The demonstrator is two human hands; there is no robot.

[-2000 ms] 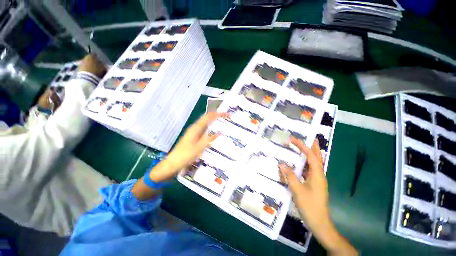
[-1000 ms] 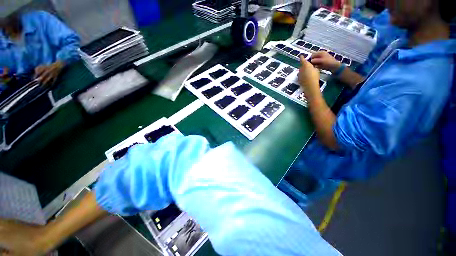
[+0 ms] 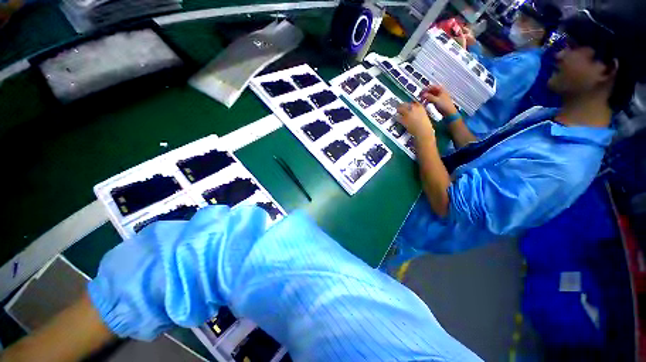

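Note:
My right arm in a light blue striped sleeve crosses the bottom of the view; its hand is cut off by the lower left edge. My left hand is not in view. A white tray (image 3: 187, 187) with black-faced circuit boards (image 3: 145, 194) lies just beyond my sleeve, which covers its near part. Dark tweezers (image 3: 292, 178) lie on the green mat to its right. Another white tray (image 3: 293, 126) of black-faced boards lies past the tweezers. Below my sleeve, more black boards (image 3: 255, 346) show in part.
A grey-brown sheet (image 3: 53, 300) lies at lower left. A black bin with whitish contents (image 3: 110, 62) and a crumpled greyish film (image 3: 248, 60) lie at the far side. At right, a person in a blue smock (image 3: 496, 184) works at a tray, near a tall tray stack (image 3: 453, 74).
The view first swung right, away from the silver-and-orange boards and both hands, then further right. The right hand has left the picture at lower left. The tweezers show again beyond my sleeve.

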